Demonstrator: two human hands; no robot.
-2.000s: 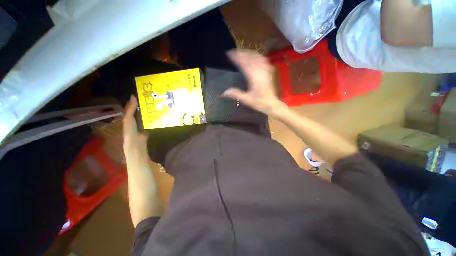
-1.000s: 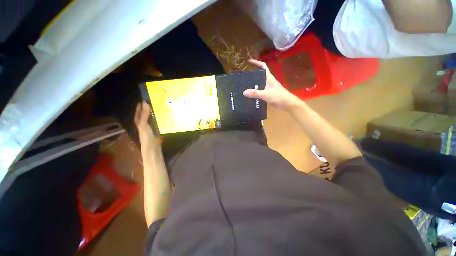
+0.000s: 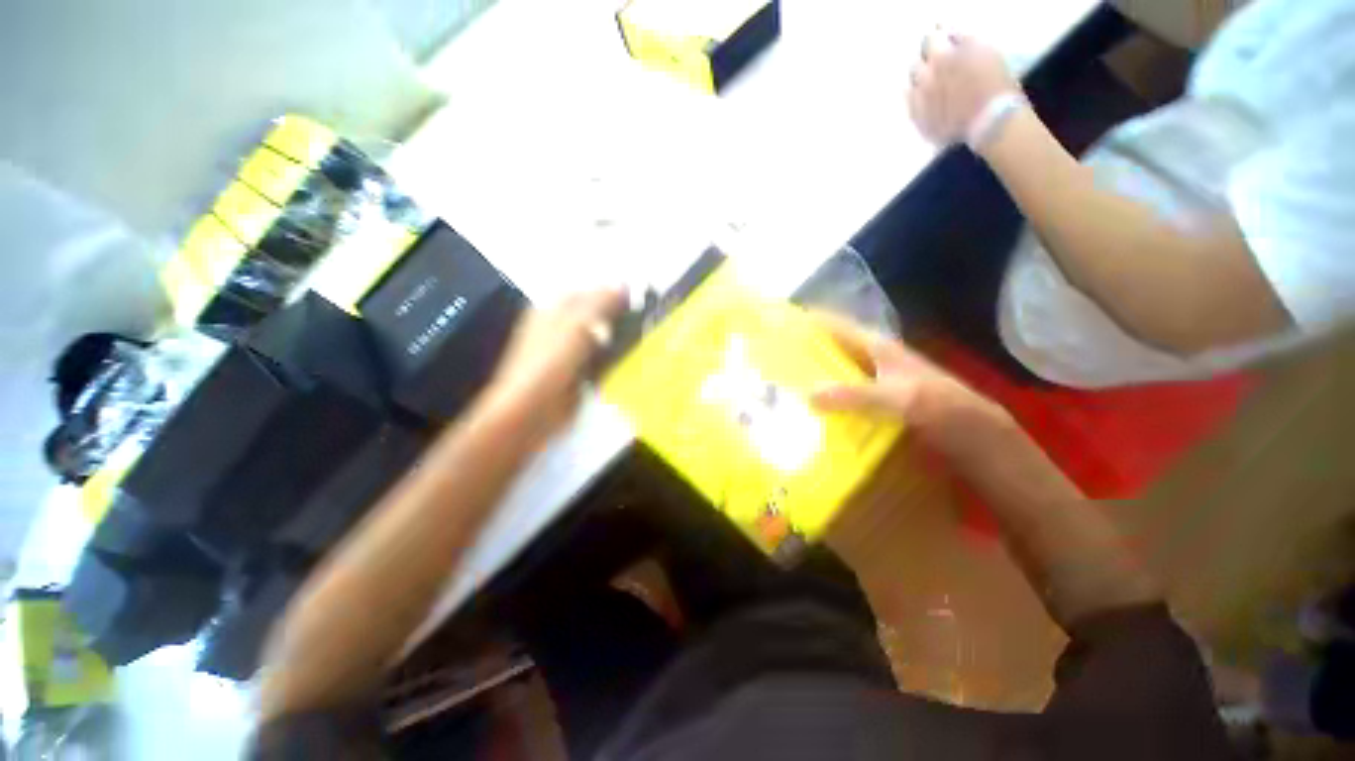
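Note:
The yellow sleeved box (image 3: 751, 409) is tilted in front of me at the table's front edge, its printed face up. A dark strip shows along its upper left side. My right hand (image 3: 892, 390) grips its right side, thumb on the yellow face. My left hand (image 3: 572, 335) is blurred at the box's upper left, beside the dark strip; whether it grips the box cannot be told.
Black boxes (image 3: 439, 320) are stacked on the left of the white table (image 3: 543, 127), with a row of yellow-and-black boxes (image 3: 245, 208) behind. Another yellow-and-black box (image 3: 691, 37) stands at the back. A person's hand (image 3: 959, 89) rests at right; a red stool (image 3: 1115, 424) is below.
The view has swung up to the table. The black part that stuck out of the sleeve's right side no longer shows there. My left hand has moved to the box's upper left.

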